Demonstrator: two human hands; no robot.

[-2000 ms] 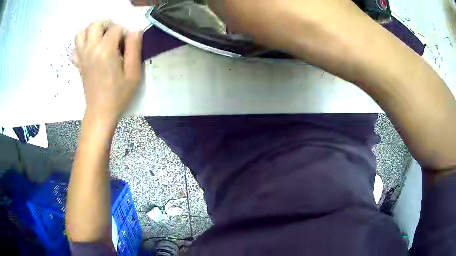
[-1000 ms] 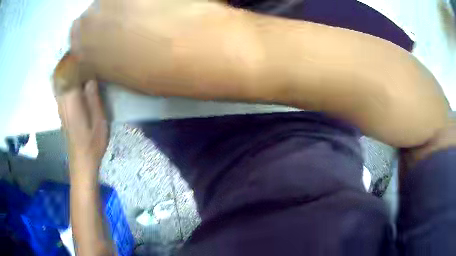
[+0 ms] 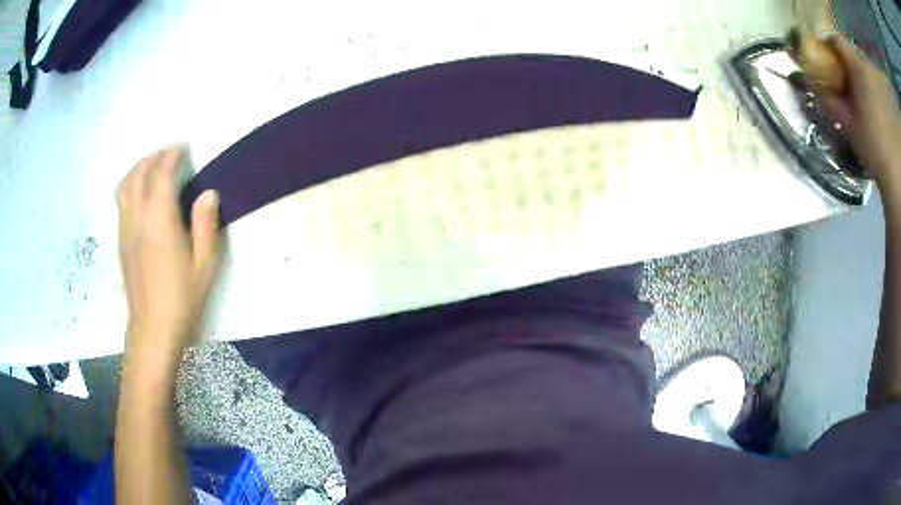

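Observation:
A dark purple curved cloth piece [image 3: 445,110] lies flat on the off-white pressing table [image 3: 395,252], with a thin white rim on its outer curve near the right end. My left hand [image 3: 168,242] is at its left end, thumb and fingers around the tip. My right hand [image 3: 867,108] is closed on the orange-brown handle of the steam iron [image 3: 805,123], at the table's right side, apart from the cloth. Part of the right hand is blurred.
Another dark piece with a white edge [image 3: 84,30] lies at the upper left beside a narrow dark strip [image 3: 20,84]. Below are a blue crate [image 3: 232,473], a white round base [image 3: 699,395] and speckled floor. Dark cables show at the upper right corner.
My right arm has swung from across the table to the far right with the iron. The curved piece is now uncovered. My left hand stays at the left end; the view has shifted.

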